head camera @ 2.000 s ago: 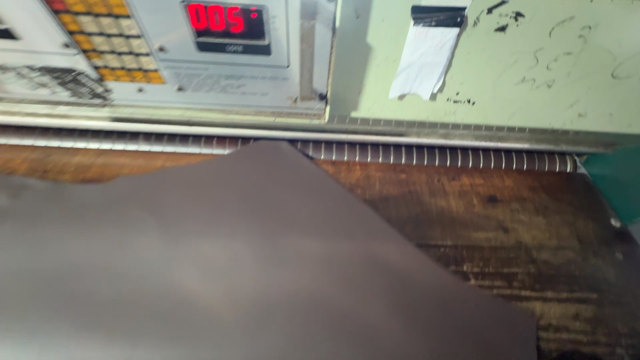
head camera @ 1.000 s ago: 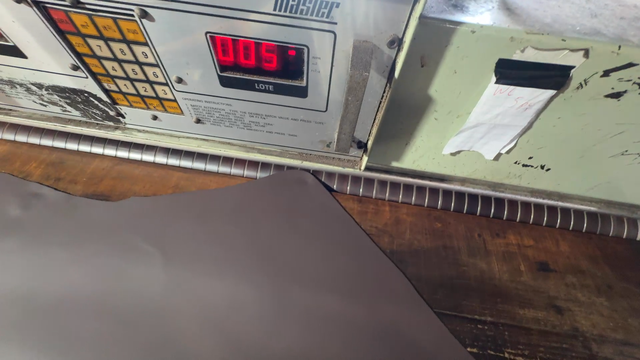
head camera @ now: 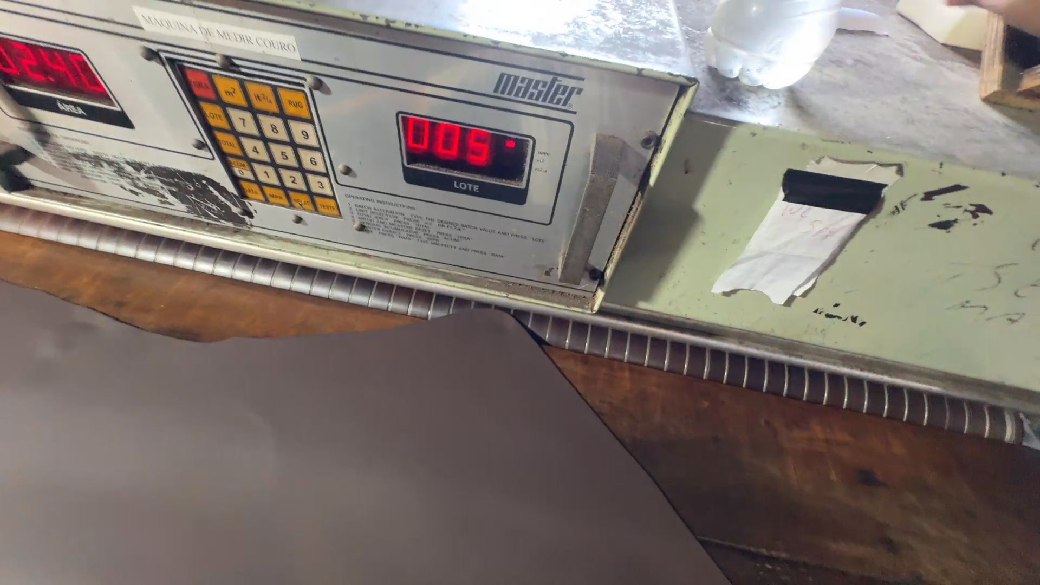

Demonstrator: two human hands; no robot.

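Neither of my hands is in view. A large sheet of dark brown leather (head camera: 325, 455) lies over the wooden table (head camera: 731, 455) and fills the lower left. Its pointed far edge reaches the ribbed metal roller (head camera: 390, 296) that runs along the foot of the machine. Above the roller stands a Master leather-measuring machine (head camera: 366, 130) with a keypad (head camera: 276, 150) and two red lit displays, one at the left edge and the other, the batch display (head camera: 467, 150), right of the keypad.
Torn paper (head camera: 788, 244) is held by black tape on the pale green panel (head camera: 934, 268). On the ledge behind stand a clear plastic bottle (head camera: 772, 41) and a wooden box (head camera: 1003, 61). Part of a person's hand (head camera: 1011, 12) shows at the top right corner.
The view has shifted, bringing more of the machine's top and the ledge into sight. The leather's tip stays by the roller.
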